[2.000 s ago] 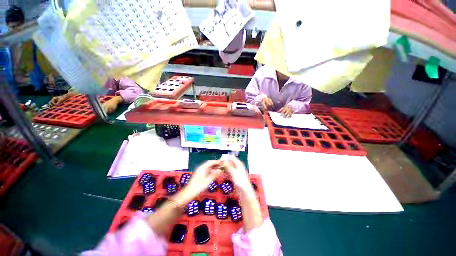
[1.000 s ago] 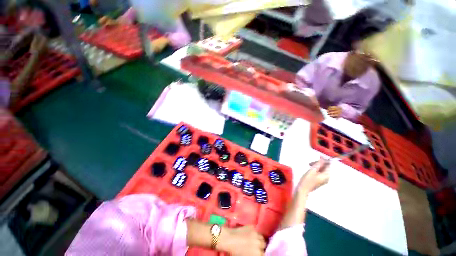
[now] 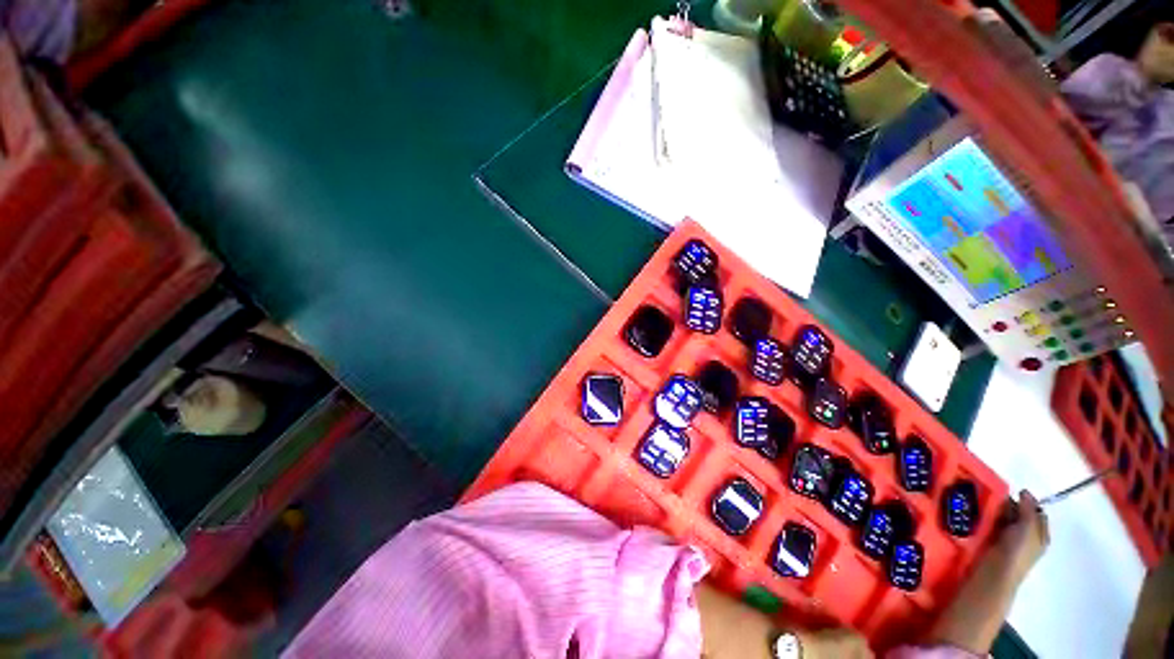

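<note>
The red tray (image 3: 567,444) lies tilted in the view, with many small black watch units in and across its pockets. Several units, such as the lit watch (image 3: 703,308), show blue-white rows; others, such as the dark watch (image 3: 648,331), look dark. A green label (image 3: 762,597) shows at the tray's lower edge. My left hand (image 3: 837,645) is at the bottom edge, mostly cut off, beyond a wristwatch; its fingers are hidden. My right hand (image 3: 1017,547) is at the tray's right corner, closed on a thin pointed tool (image 3: 1079,488), pen or tweezers.
Record sheets (image 3: 721,142) lie behind the tray, beside a black keypad (image 3: 805,90). A test instrument (image 3: 985,238) and a small white block (image 3: 930,366) are at right, under a raised red tray (image 3: 1017,103). Another red tray (image 3: 1118,444) is far right; stacked red trays (image 3: 97,258) are left.
The view has swung left and down and tilted. My hands have parted from above the tray; my left forearm now lies across its near edge. My right hand, with the thin tool, is at its right.
</note>
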